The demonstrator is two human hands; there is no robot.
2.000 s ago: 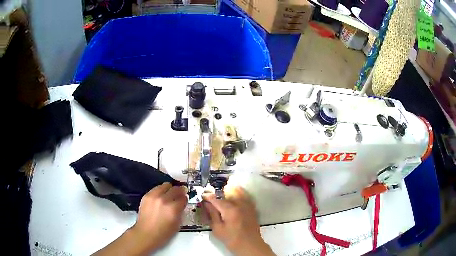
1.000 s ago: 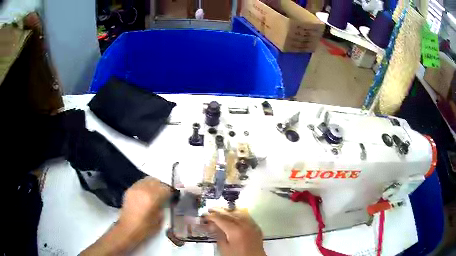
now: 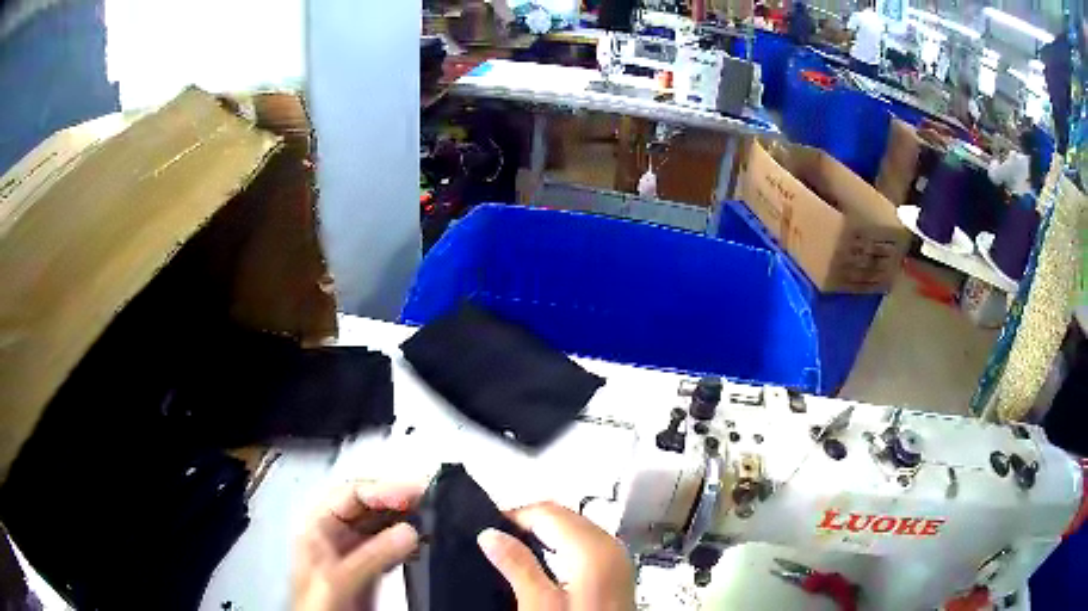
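Observation:
A folded black fabric piece [image 3: 463, 543] is held upright, its pointed end up, left of the machine head. My left hand [image 3: 358, 549] is at its left edge with thumb and fingers pinching it, a little blurred. My right hand [image 3: 561, 559] grips its right side, thumb on the front. The lower part of the piece is cut off by the picture's edge. The white sewing machine head [image 3: 776, 513] with red lettering is on the right; its needle area is hardly visible.
Another black piece [image 3: 501, 372] lies flat at the table's back edge. A heap of black pieces [image 3: 119, 477] fills the open brown carton [image 3: 143, 203] at left, some reaching onto the white table [image 3: 286, 501]. A blue bin [image 3: 620, 292] stands behind. Red fabric strip [image 3: 832, 585] hangs from the head.
The view has swung left and up. Both hands have left the needle area and now hold the black piece up, left of the machine. The flat black piece still lies at the back edge.

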